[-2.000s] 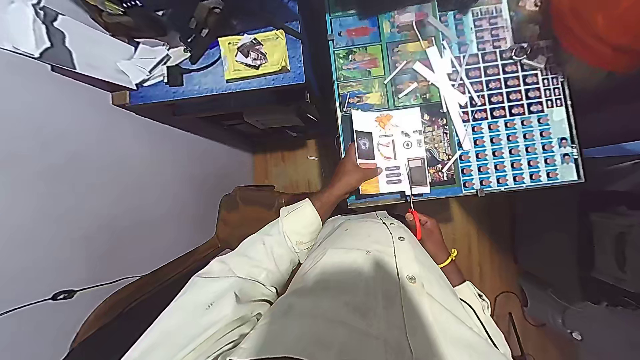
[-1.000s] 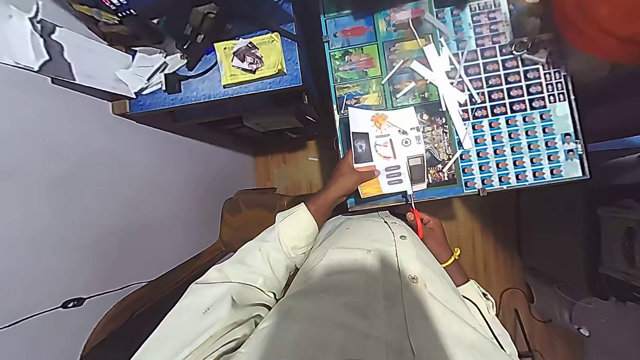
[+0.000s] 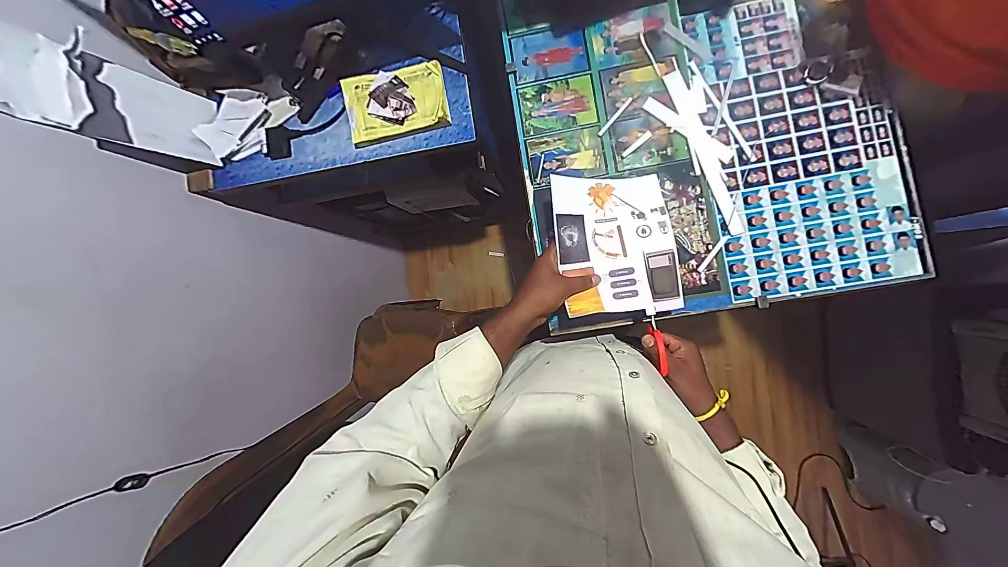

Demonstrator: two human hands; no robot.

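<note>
My left hand [image 3: 549, 285] grips the lower left edge of a printed white paper sheet [image 3: 630, 189], its thumb on top. Over the front edge of a glass-topped table the sheet lies or is held; which, I cannot tell. My right hand [image 3: 683, 364] is shut on the red handle of a pair of scissors [image 3: 660, 350], below the sheet's lower edge. The blades point up into the sheet, along a line left of a dark printed rectangle, and are mostly hidden. White paper strips [image 3: 713, 169] lie in a loose pile just beyond the sheet.
Rows of small portrait photos [image 3: 803, 236] and larger prints [image 3: 555, 106] cover the table. At left, a blue desk [image 3: 315, 161] bears a yellow packet [image 3: 437, 94] with cut photos on it, and loose papers [image 3: 236, 122]. A brown chair [image 3: 386, 346] stands below. A cable [image 3: 130, 482] crosses the lower left.
</note>
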